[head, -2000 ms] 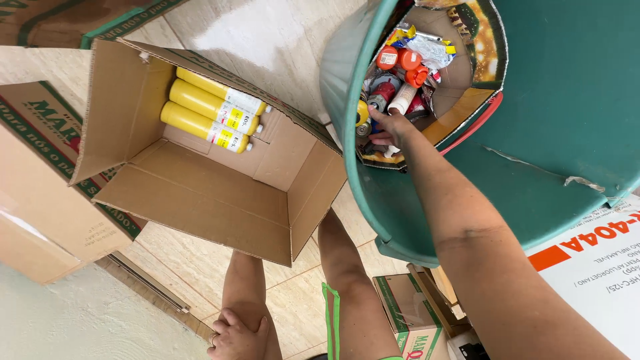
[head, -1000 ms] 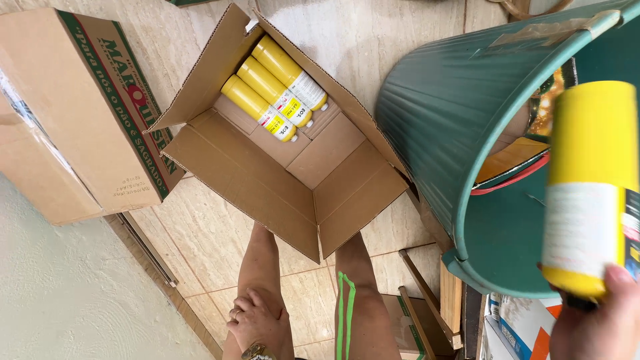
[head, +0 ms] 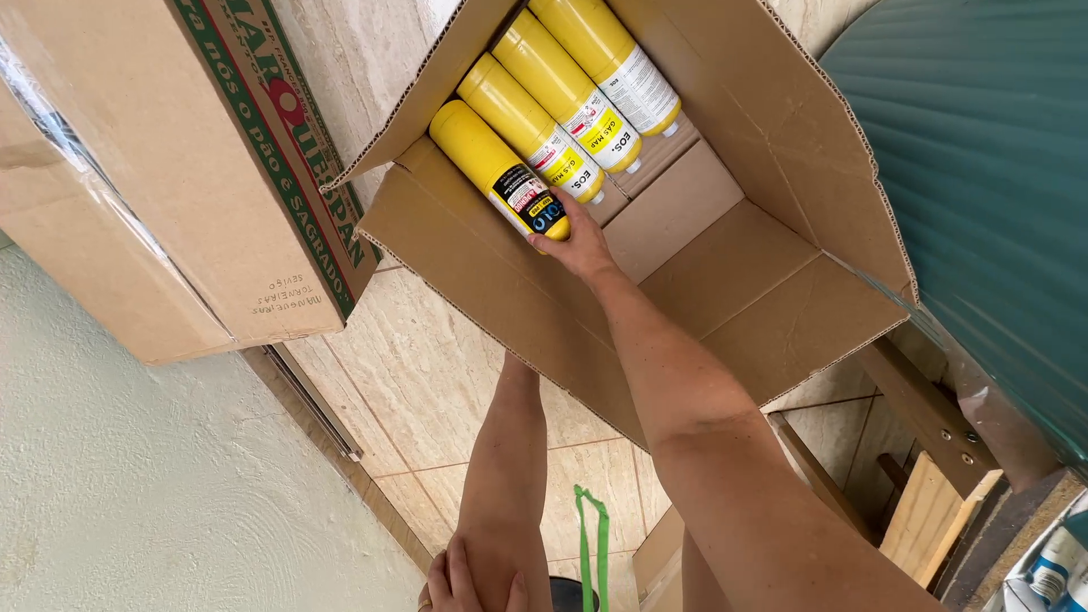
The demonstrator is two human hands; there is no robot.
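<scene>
My right hand [head: 580,238] grips the lower end of a yellow gas cylinder with a black label [head: 501,174], inside an open cardboard box [head: 527,297]. Beside it in the box lie several yellow gas cylinders with white and yellow labels [head: 565,89], side by side, their nozzle ends toward the box's middle. The held cylinder is at the left end of that row, against the box's side. My left hand [head: 476,586] rests on my leg at the bottom edge, holding nothing that shows; it is partly cut off by the frame.
A taped, printed cardboard box [head: 153,170] stands at the left. At the right is a large green plastic bin [head: 977,170], with a wooden frame [head: 926,416] below it. A green strap [head: 592,544] hangs near my legs over the tiled floor. A textured pale wall [head: 144,476] fills the lower left.
My right hand was among items in the green bin, then held up a yellow cylinder beside it. Now that hand and a yellow cylinder are in the cardboard box. The view has shifted closer to the box.
</scene>
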